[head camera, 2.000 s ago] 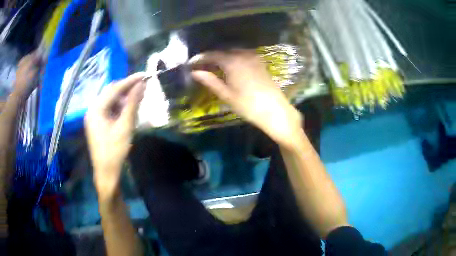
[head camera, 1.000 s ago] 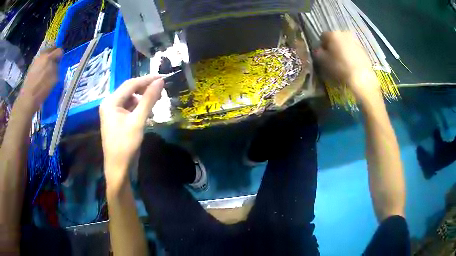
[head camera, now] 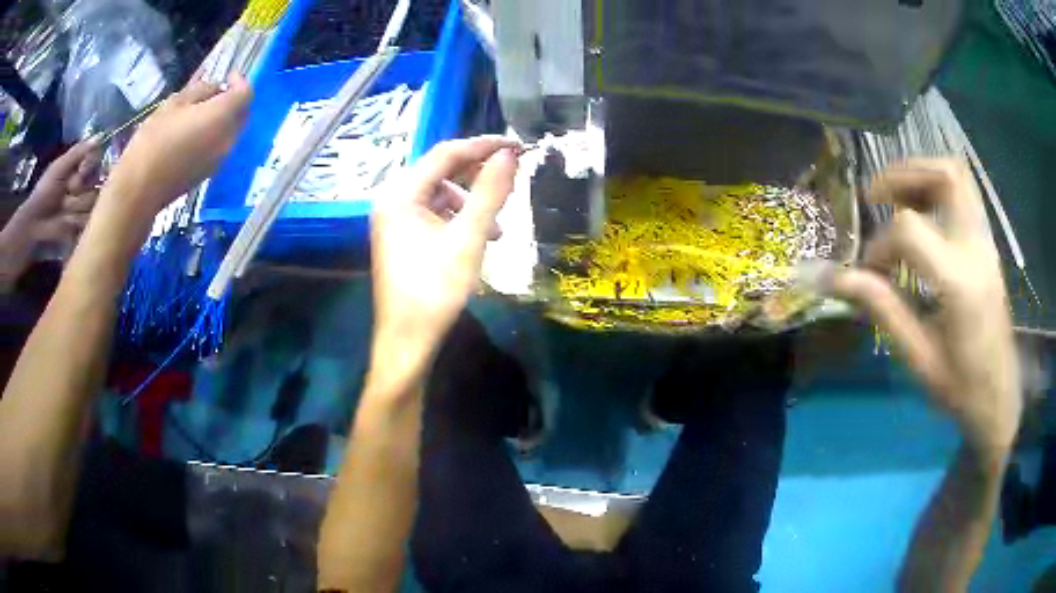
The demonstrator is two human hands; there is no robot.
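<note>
My left hand [head camera: 434, 249] is in front of the bench machine [head camera: 544, 64], left of its dark gap. Its thumb and forefinger pinch a tiny thin piece [head camera: 528, 147], barely visible against the bright white patch. My right hand [head camera: 944, 290] is slightly blurred, with thumb and fingers apart, at the right end of the open box; nothing shows in it. The box holds a loose heap of short yellow wires [head camera: 672, 238]. Long white strips [head camera: 915, 145] lie behind and beside my right hand, partly hidden by it.
A blue bin [head camera: 434, 99] with short white pieces [head camera: 336, 145] stands left of the machine. Long pale strips [head camera: 295, 162] lie across it, with blue wire tails [head camera: 174, 295] nearby. A neighbour's hands [head camera: 174, 139] hold a thin yellow wire at the left. A clear bag [head camera: 116, 58] lies behind.
The whole view has shifted, so the bench things appear further right. My right hand, earlier on the white strips, is now lower with its fingers spread. My left hand still pinches a tiny piece.
</note>
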